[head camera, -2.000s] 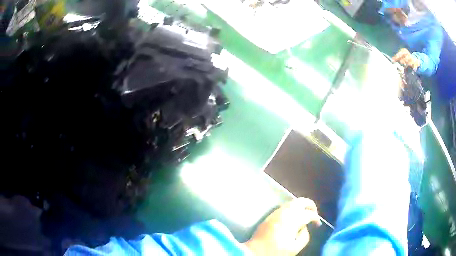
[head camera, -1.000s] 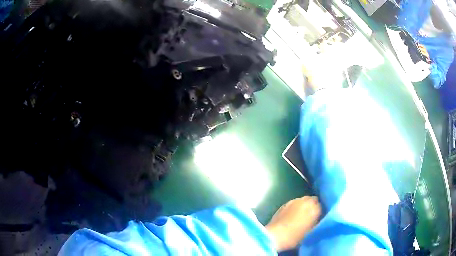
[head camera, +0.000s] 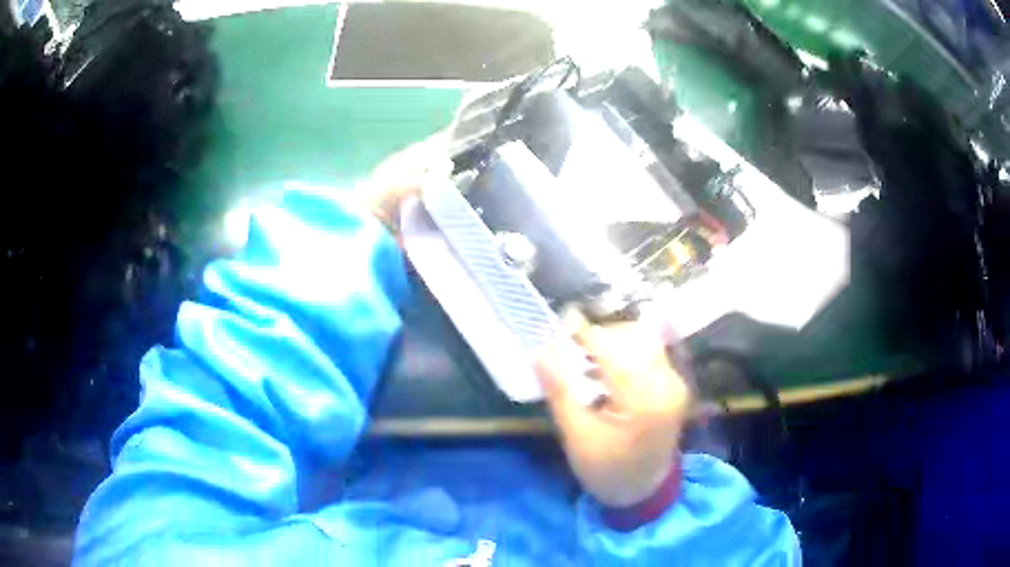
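Note:
An open unit (head camera: 576, 188) with a pale housing and dark inner parts is in front of me, turned at an angle above the bench's front edge. Yellow and red parts show at its right, and a thin black cable loop stands at its far left corner. My left hand (head camera: 401, 186) is at its left side, mostly hidden behind the sleeve and housing. My right hand (head camera: 622, 399) grips its near edge, blurred. A white sheet (head camera: 792, 260) lies under and to the right of the unit. Glare hides much of the unit's inside.
A flat dark panel (head camera: 443, 42) with a pale border lies beyond the unit on the green bench (head camera: 277, 122). A large black heap (head camera: 100, 222) stands at left, and more dark parts (head camera: 831, 144) are at right. The yellowish bench edge (head camera: 465, 425) runs just before me.
The view has swung right and down. The open unit is now in front with both hands at it; before, my right arm reached far forward and my left hand rested near the dark panel.

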